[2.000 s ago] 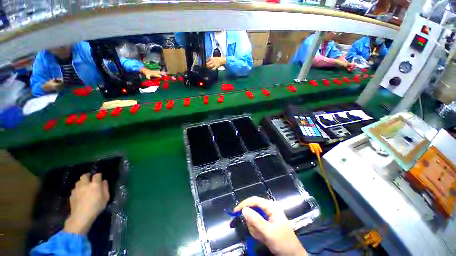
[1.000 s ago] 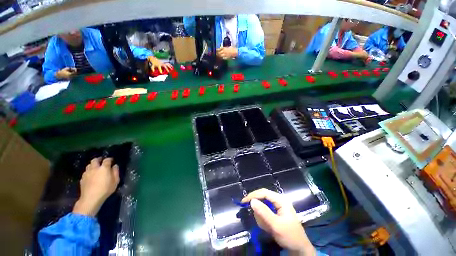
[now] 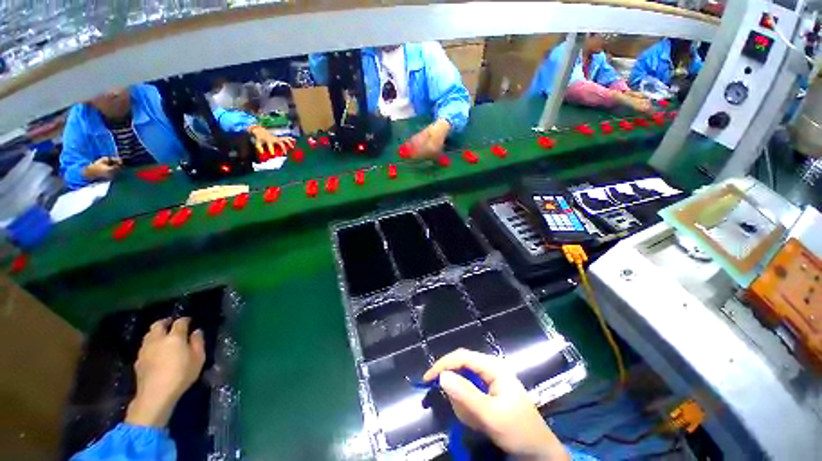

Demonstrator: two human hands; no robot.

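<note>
The left tray [image 3: 221, 396] of clear plastic with dark screens lies at the lower left. My left hand [image 3: 168, 367] rests over it, palm down, fingertips on the dark surface; whether it grips a screen is hidden. The right tray [image 3: 353, 333] of clear plastic lies in the centre, its pockets filled with glossy black screens [image 3: 413, 245]. My right hand [image 3: 487, 403] is over its near end, thumb and forefinger closed on a small blue tool [image 3: 420, 383], mostly hidden by the fingers.
A brown carton [image 3: 36, 369] stands at the far left. A black keypad device [image 3: 552, 216] with orange cable and a pale grey machine [image 3: 653, 293] stand right. Small red parts [image 3: 312, 188] run along the far side. Workers in blue sit opposite, under a grey beam [image 3: 360, 40].
The view has shifted slightly. Both hands keep about the same places over the trays. The middle worker's hand opposite has moved down to the red parts.
</note>
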